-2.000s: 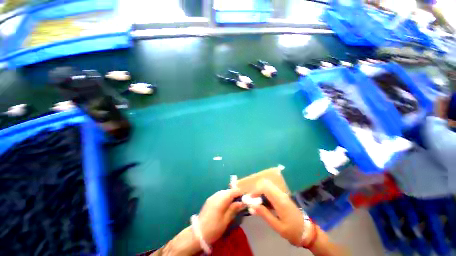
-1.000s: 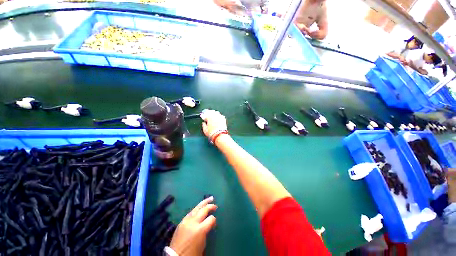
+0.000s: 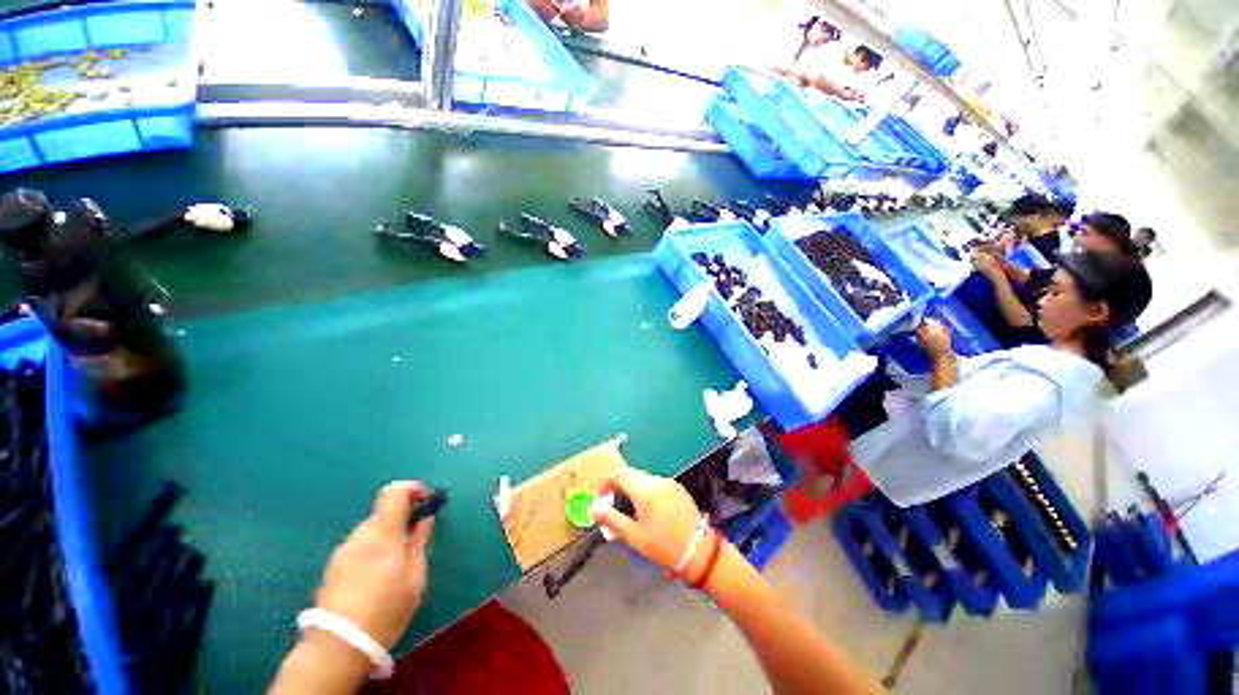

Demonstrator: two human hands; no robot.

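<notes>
My left hand point(image 3: 374, 577) is above the near edge of the green belt. It is closed around a black handle point(image 3: 428, 506), whose dark end sticks out past the fingertips. My right hand point(image 3: 659, 523) is over the cardboard pad point(image 3: 537, 532), pinching a small white part point(image 3: 602, 508) at the green cup point(image 3: 582, 509). Whether the part touches the cup's contents is unclear. A dark stick point(image 3: 573, 564) lies at the pad's near edge, partly under my right hand.
A blue bin of black handles point(image 3: 71, 543) and a dark bottle point(image 3: 102, 326) are at left. Black-and-white units point(image 3: 442, 239) lie along the far belt. Blue bins of dark parts point(image 3: 761, 319), white scrap point(image 3: 728, 407) and a seated person point(image 3: 985, 407) are at right.
My right hand has come back from the far belt to the pad and now holds a white part. My left hand, open before, now holds a black handle. The view has turned right.
</notes>
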